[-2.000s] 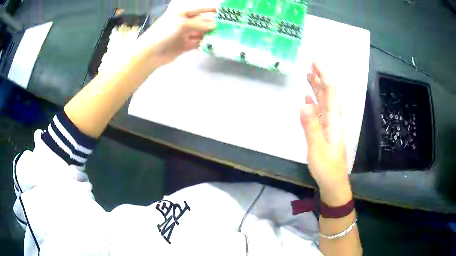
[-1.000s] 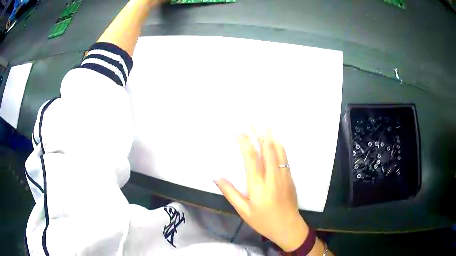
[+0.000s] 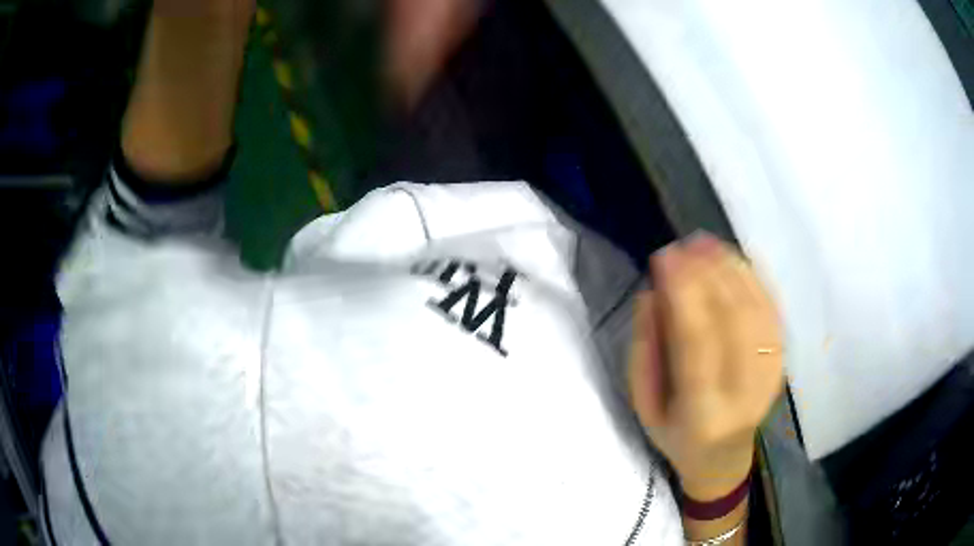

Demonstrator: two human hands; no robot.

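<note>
My right hand (image 3: 710, 347) is at the bench's near edge, beside the white foam sheet (image 3: 854, 181). It is blurred, its back faces the camera, and its fingers are together and bent. No object shows in it, but the fingertips are unclear. My left forearm runs up at the upper left; the top edge cuts it off and the left hand is out of the picture. A blurred skin-toned shape is at the top middle; I cannot tell what it is.
The bench edge (image 3: 684, 160) curves down from the top middle to the lower right. A dark tray (image 3: 916, 485) with faint glints is at the lower right. Green floor with yellow-black tape (image 3: 297, 119) shows left of the bench. My white top fills the lower middle.
The view has swung left and down, off the bench. The left hand and the green board have left the picture. My right hand has moved from over the foam sheet to the bench edge, its fingers now bent.
</note>
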